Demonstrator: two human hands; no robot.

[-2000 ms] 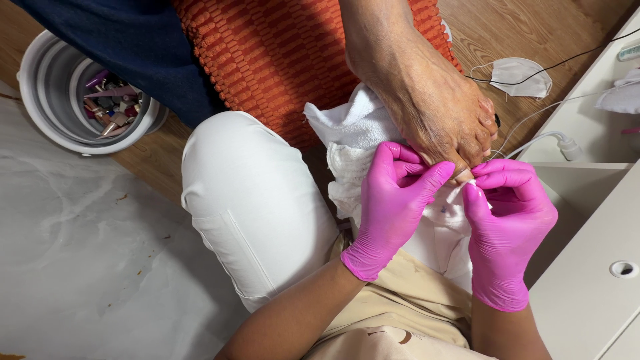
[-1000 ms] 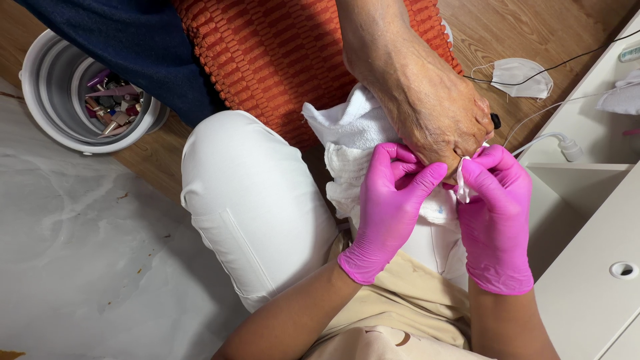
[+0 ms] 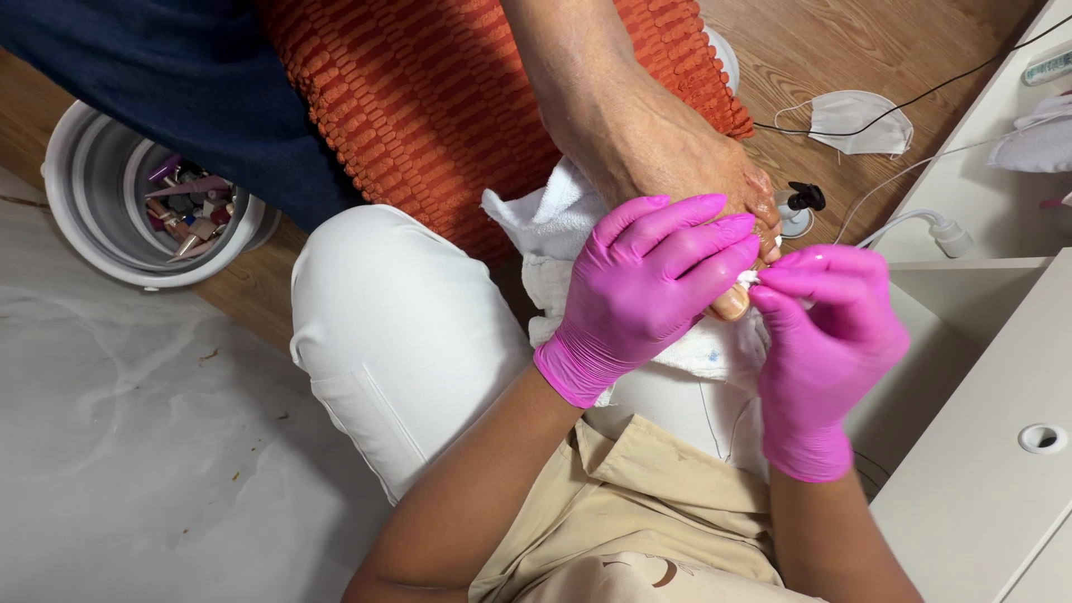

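Another person's bare foot (image 3: 645, 138) rests over a white terry towel (image 3: 557, 209) on my lap. My left hand (image 3: 662, 276), in a pink glove, lies across the front of the foot, its fingers close together over the base of the toes. The big toe (image 3: 730, 304) shows below those fingers. With thumb and forefinger, my right hand (image 3: 816, 322), gloved in pink too, pinches a small piece of white cotton or tissue (image 3: 748, 278) between the big toe and its neighbour. Part of the toes is hidden behind my left hand.
An orange textured cushion (image 3: 419, 109) lies beneath the leg. At the left stands a grey-white bucket (image 3: 63, 197) with nail polish bottles (image 3: 201, 209). A face mask (image 3: 861, 122), a black-topped bottle (image 3: 806, 198) and cables are on the right, beside a white cabinet (image 3: 971, 419).
My left hand has moved from pinching at the toes to lying over the front of the foot. My right hand still holds the white piece at the toes. The black-topped bottle shows more fully.
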